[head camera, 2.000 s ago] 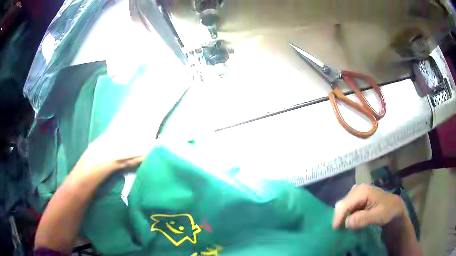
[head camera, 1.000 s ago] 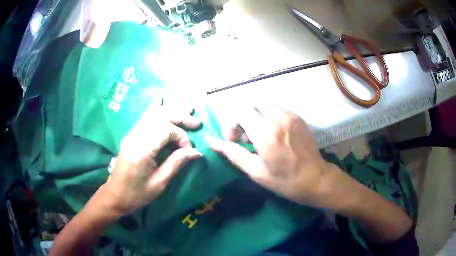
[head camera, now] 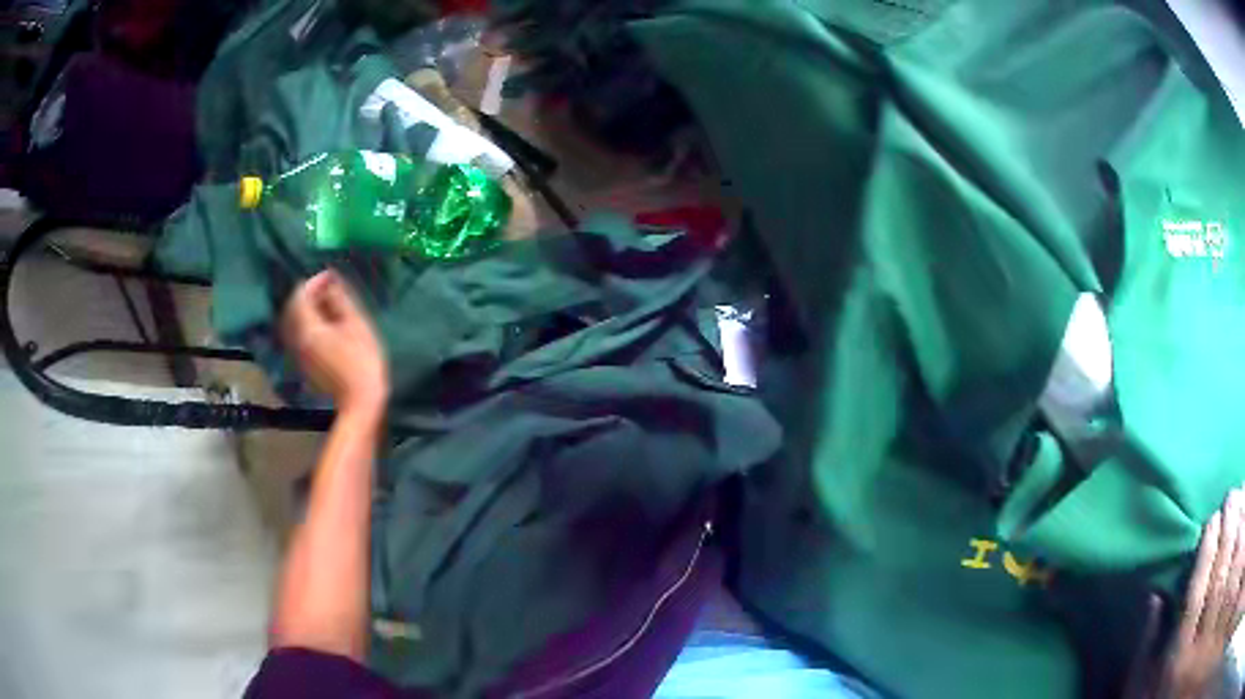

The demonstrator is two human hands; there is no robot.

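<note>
The green garment piece [head camera: 874, 273] hangs in broad folds over the centre and right, with yellow marks low and white lettering at the right. My left hand [head camera: 335, 341] is over a dark green cloth bundle [head camera: 505, 396] at left. Its fingers are curled and a little blurred; whether they grip cloth is unclear. My right hand [head camera: 1212, 601] is cut off by the right edge, its fingers beside the green garment; whether it holds the cloth cannot be told.
A clear green plastic bottle [head camera: 362, 202] with a yellow cap lies on the bundle, just above my left hand. A black curved metal frame [head camera: 123, 403] stands at the far left. A purple thing [head camera: 116, 137] is at the upper left.
The view has swung left, and the machine bed and scissors are out of it. My hands, earlier close together on the garment, are now far apart, the left one over the dark bundle.
</note>
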